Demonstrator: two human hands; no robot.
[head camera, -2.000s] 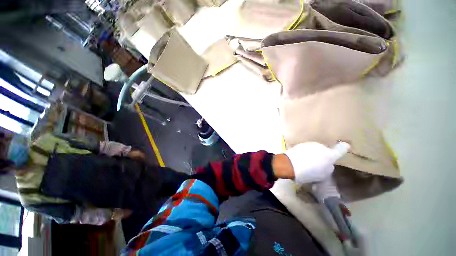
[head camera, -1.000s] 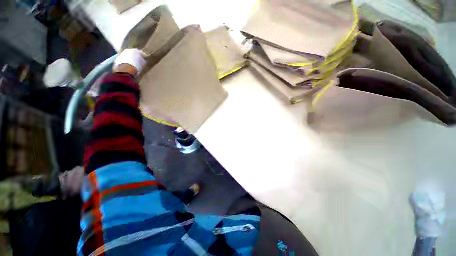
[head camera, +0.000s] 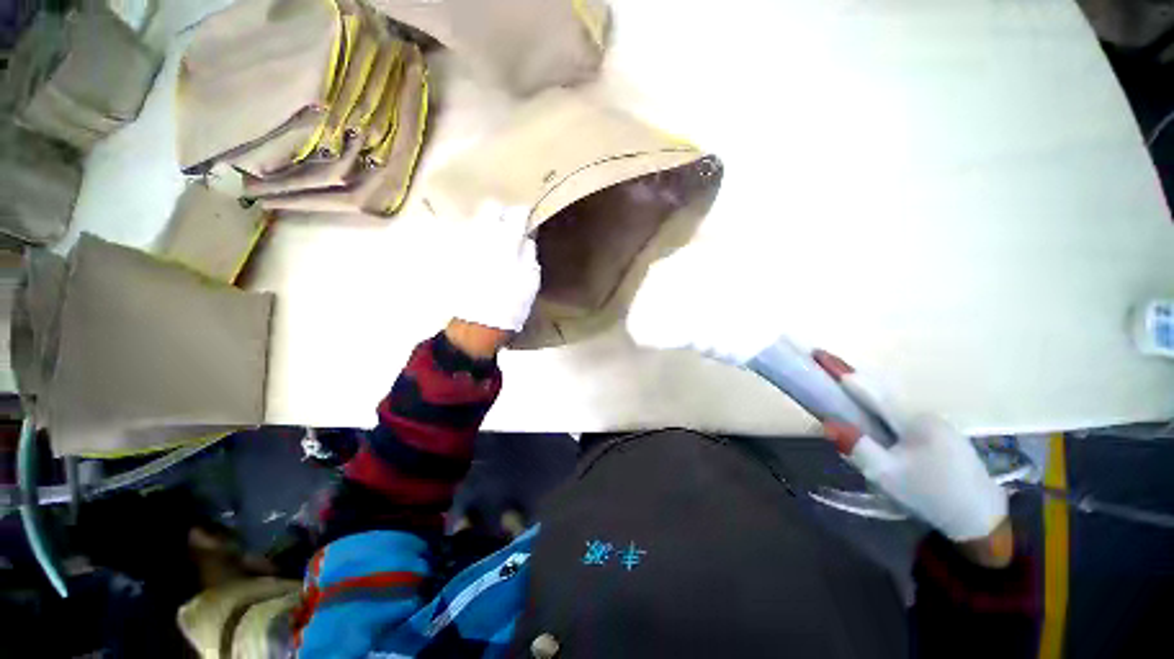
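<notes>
A beige bag body (head camera: 599, 129) lies on the white table in front of me, its dark mouth facing me and to the right. My left hand (head camera: 496, 273), in a white glove, grips the left side of the mouth rim; its fingertips are hard to make out in the glare. My right hand (head camera: 921, 470), gloved with some fingertips bare, holds the grey-blue handle of the steamer (head camera: 805, 380). The steamer's white cloth-covered head (head camera: 682, 303) is just right of the bag mouth and blends into the bright table.
A stack of flat bag bodies with yellow edges (head camera: 277, 77) lies at the upper left. Opened bags (head camera: 161, 341) stand at the left table edge. Another bag body (head camera: 509, 39) lies behind mine. A small white object (head camera: 1155, 327) is at the right table edge.
My left hand has left the opened bags at the table edge and now holds a bag body in front of me. The steamer has come beside its mouth. The view has turned.
</notes>
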